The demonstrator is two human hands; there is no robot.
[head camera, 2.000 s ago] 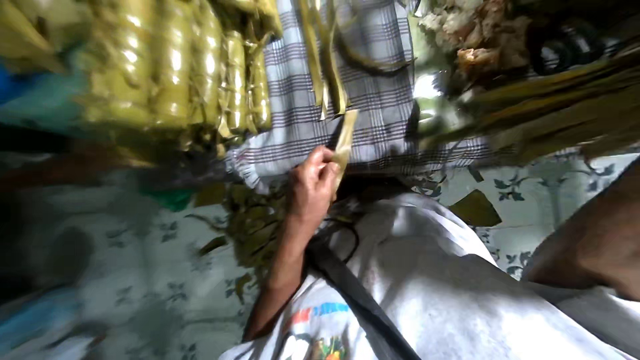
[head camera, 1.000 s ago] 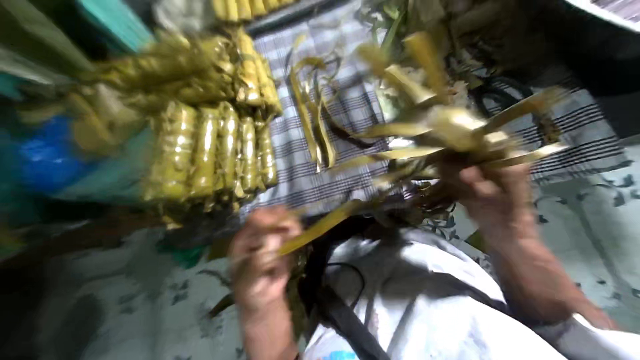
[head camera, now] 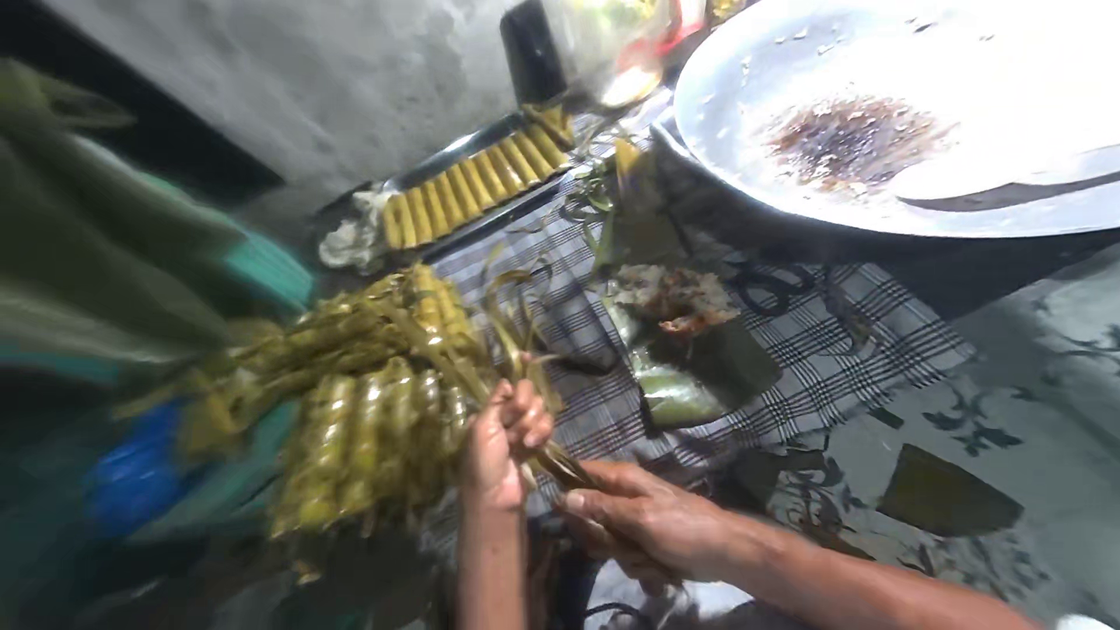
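Note:
My left hand [head camera: 512, 437] is closed on a bundle of leaf strips [head camera: 560, 464], low in the middle of the view. Just to its right, my right hand [head camera: 639, 521] grips the lower end of the same bundle. Loose strips [head camera: 516, 324] spread upward beyond my left hand over a checked cloth [head camera: 577, 411]. On the left lie stacked leaf-wrapped rolls [head camera: 367, 446], shiny and tied in groups. A leaf [head camera: 744, 363] on the cloth carries a mound of rice-like food with reddish pieces [head camera: 682, 302]. Blur hides how the fingers meet the strips.
A large metal basin [head camera: 752, 175] with food residue stands at the upper right. Farther back, a tray [head camera: 516, 206] holds a row of yellow rolls [head camera: 472, 188]. A blue plastic bag [head camera: 136, 468] is at the far left, and a leaf piece [head camera: 949, 490] lies on the tiled floor.
Both hands, apart a second ago, are now close together on the strips. The spread strips in my right hand are now gathered into a bundle. The view has swung up toward the basin.

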